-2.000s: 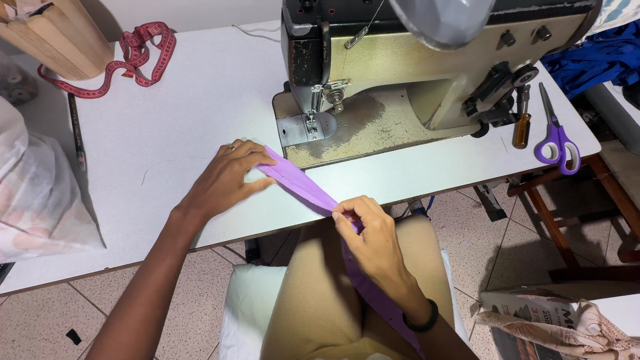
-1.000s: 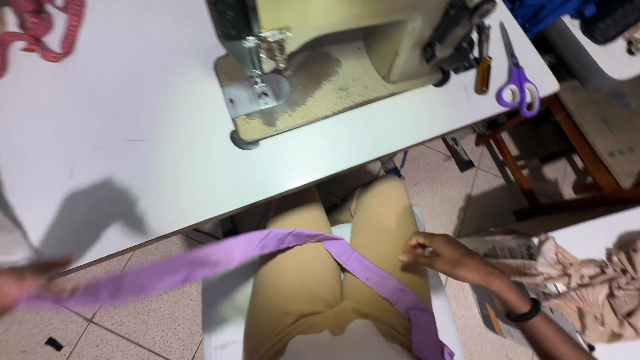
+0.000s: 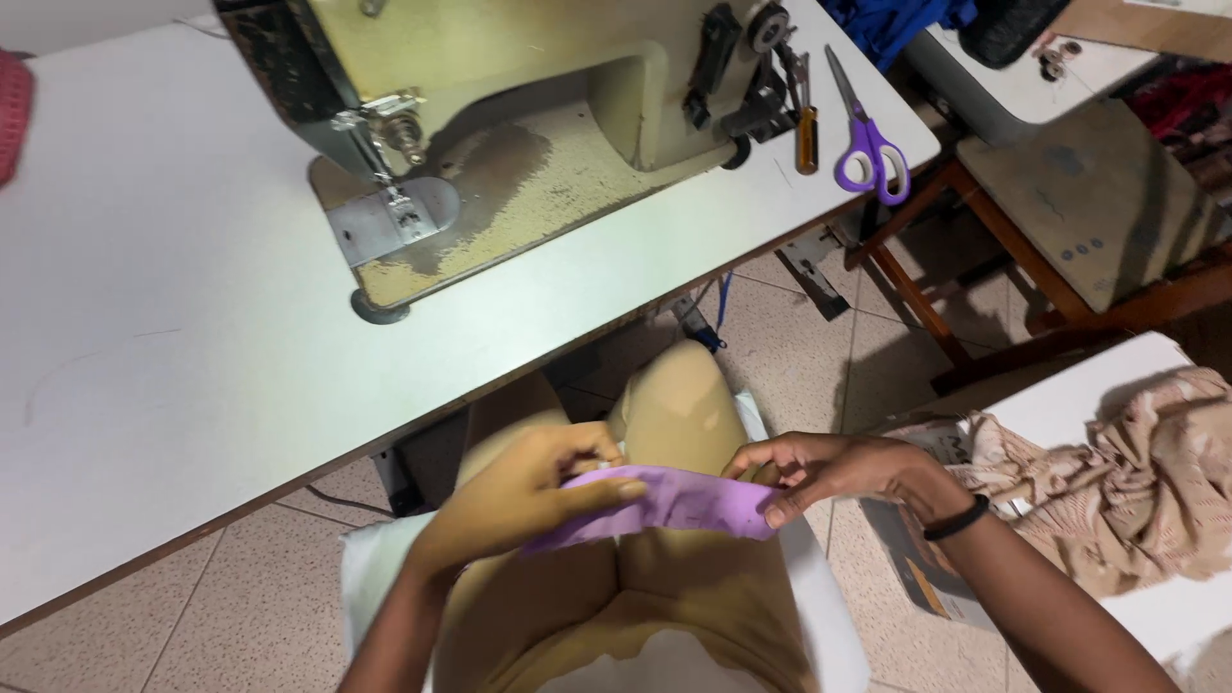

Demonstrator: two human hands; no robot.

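A purple fabric strip (image 3: pixel 688 502) is stretched between both hands above the lap. My left hand (image 3: pixel 539 491) pinches its left part between thumb and fingers. My right hand (image 3: pixel 818 472), with a black band at the wrist, grips the right end by thumb and fingertips. Part of the strip is hidden by the left hand. Beyond the hands stands a sewing machine (image 3: pixel 520 183) on a white table, its presser foot (image 3: pixel 402 207) over the metal needle plate. Nothing lies under the foot that I can see.
Purple-handled scissors (image 3: pixel 871 159) and a screwdriver (image 3: pixel 807 140) lie at the table's right end. Part of a red tape measure (image 3: pixel 12 115) shows far left. The white table's front edge (image 3: pixel 385 438) crosses before the knees. Crumpled beige fabric (image 3: pixel 1116 481) lies at right; a wooden stool (image 3: pixel 1088 212) stands behind.
The strip, at first at the table edge, then stretched far left and across the lap, is now held short over the lap. The left hand has come back beside the right, which again grips the strip.
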